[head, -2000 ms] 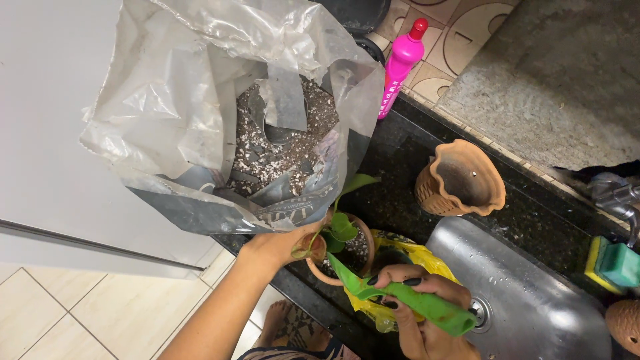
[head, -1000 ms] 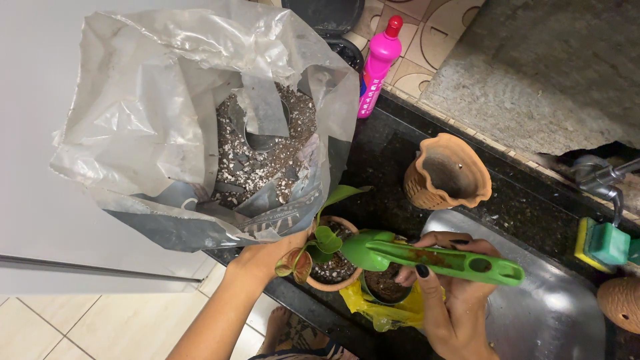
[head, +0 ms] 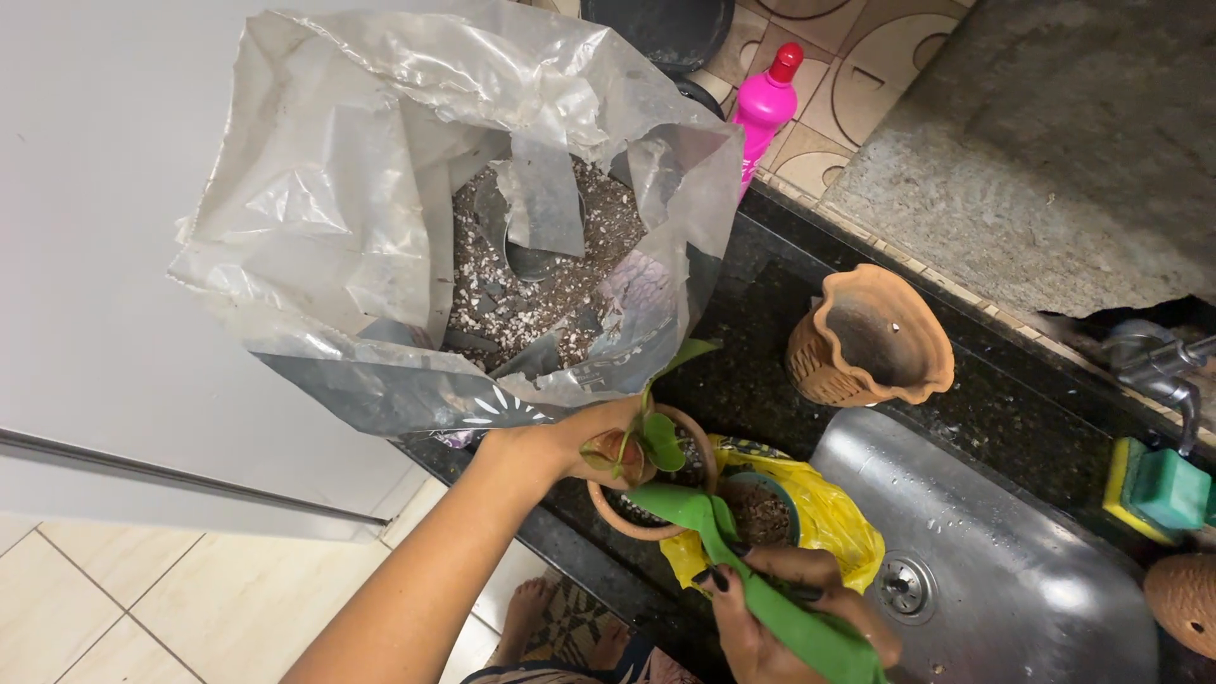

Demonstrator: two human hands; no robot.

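My right hand grips a green plastic garden trowel, its blade tip over the potting mix in a round terracotta pot. My left hand is at the near-left side of that pot, beside the leafy plant; its fingers are partly hidden by leaves and I cannot tell what they hold. Behind it stands a large open plastic bag of potting mix, with a dark round container sunk in it. A small teal pot of soil sits on a yellow plastic bag beside the terracotta pot.
An empty wavy-rimmed terracotta pot stands on the black stone counter above the steel sink. A pink bottle is at the back. Sponges, a faucet and another clay pot are at the right.
The trowel was nearly level with its inner face up one second ago; now it slants down to the left, tilted over the potted plant. My left hand stays near the pot.
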